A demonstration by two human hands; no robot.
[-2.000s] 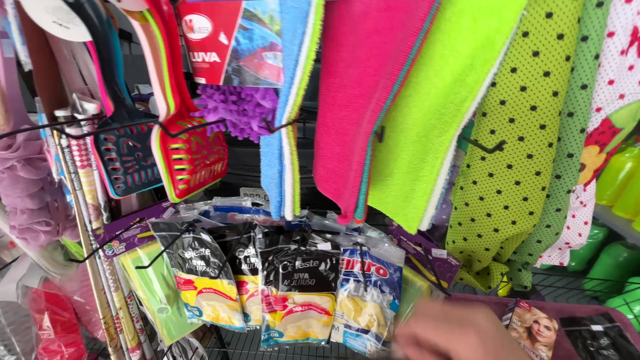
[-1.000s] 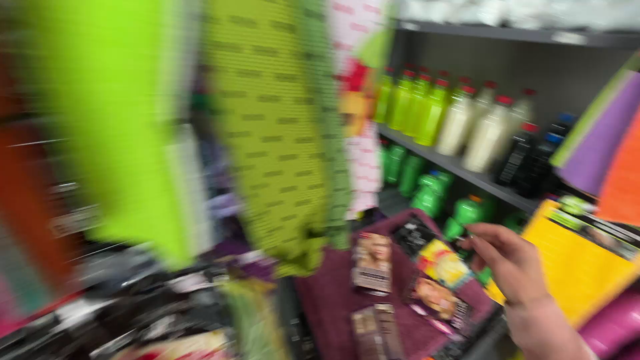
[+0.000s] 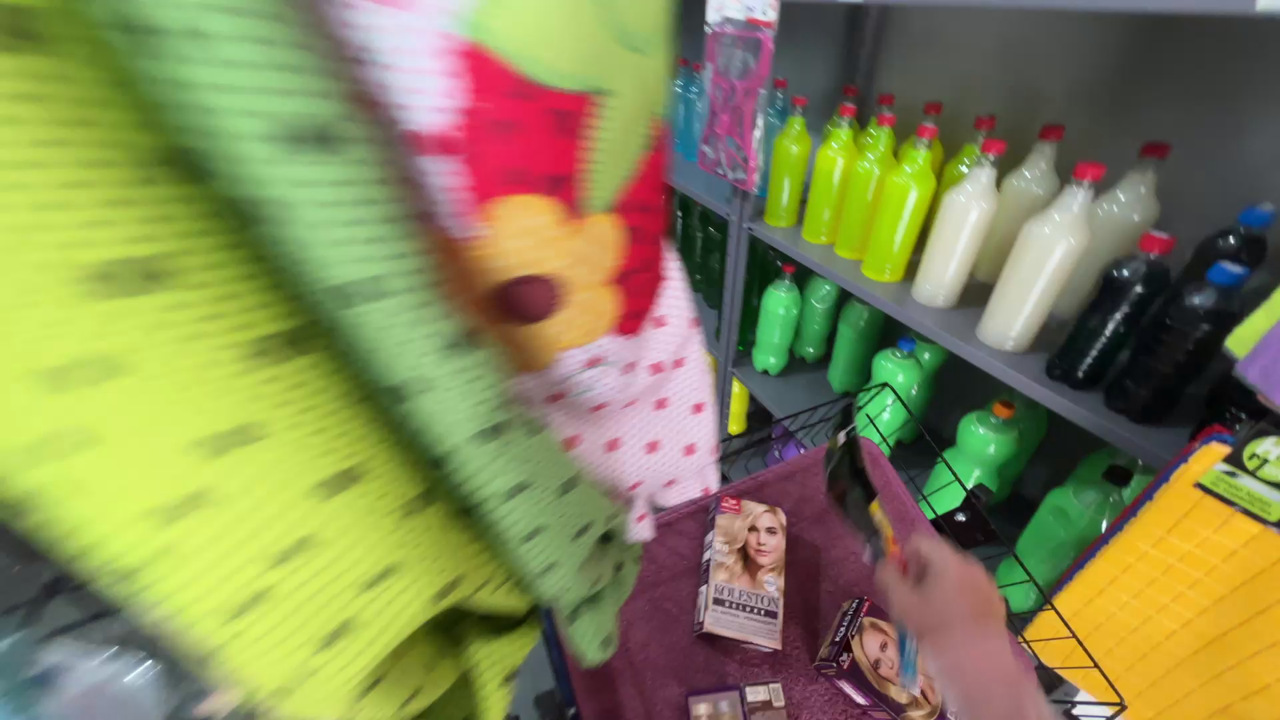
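Note:
My right hand point(image 3: 945, 600), blurred by motion, grips a thin dark packet point(image 3: 852, 480) with yellow and red parts above a purple cloth point(image 3: 670, 600). Just under the hand lies a dark hair-dye box point(image 3: 880, 660), partly covered by it. Left of that, a Koleston hair-dye box point(image 3: 745, 575) lies face up on the cloth. Smaller boxes point(image 3: 735, 703) are cut off by the bottom edge. My left hand is out of view.
Dotted yellow-green cloths point(image 3: 250, 420) and a flower-print cloth point(image 3: 560, 270) hang close on the left. A black wire basket point(image 3: 1065, 640) surrounds the purple cloth. Behind it, a grey shelf point(image 3: 960, 330) bears bottles of coloured liquid. Yellow cloths point(image 3: 1180, 570) stand at the right.
The view has swung right, from hanging glove packets to the basket and bottle shelves. One second ago my right hand was above the basket's right side; now it holds a packet over the cloth.

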